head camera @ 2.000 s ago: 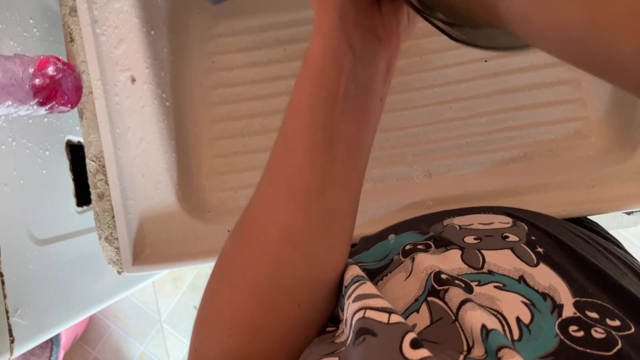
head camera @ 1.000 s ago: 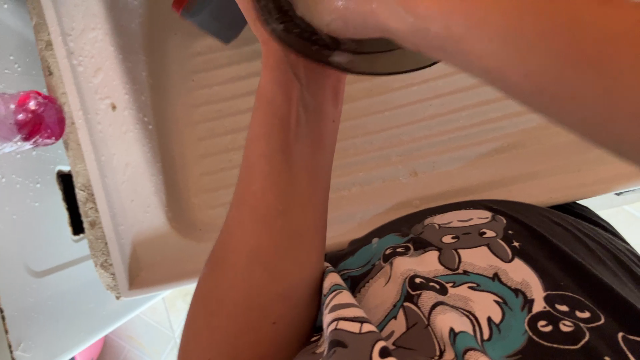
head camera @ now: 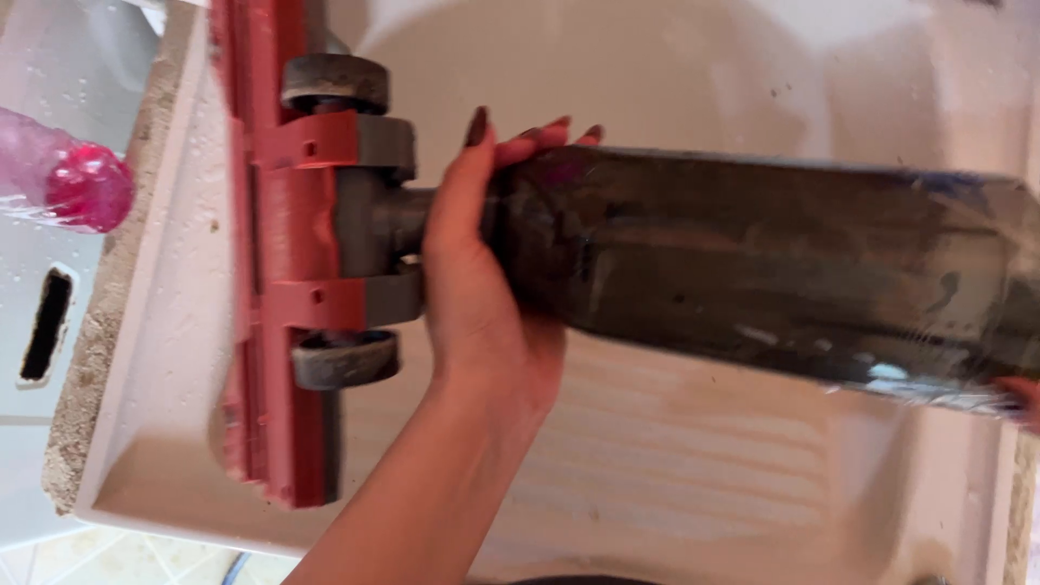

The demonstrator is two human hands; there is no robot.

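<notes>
A dark translucent plastic tank (head camera: pixel 764 268), wet on its surface, lies across the view above a ribbed laundry sink (head camera: pixel 691 455). At its left end it joins a red floor-cleaning head (head camera: pixel 284 244) with grey wheels (head camera: pixel 345 361). My left hand (head camera: pixel 496 260) is wrapped around the narrow neck between the tank and the head, its dark-nailed fingertips showing above. Of my right hand (head camera: pixel 1022 398) only a little shows at the right edge, against the far end of the tank.
On the left, a clear pink plastic bottle (head camera: pixel 81 183) lies on a pale surface with a dark rectangular slot (head camera: pixel 46 325). The sink's rough stone-like edge (head camera: pixel 93 349) runs beside it. Pale floor tiles (head camera: pixel 97 556) show at the bottom left.
The dark tank, earlier only partly seen at the top, now spans the right half with its red wheeled head in full view. My right arm no longer crosses the upper right.
</notes>
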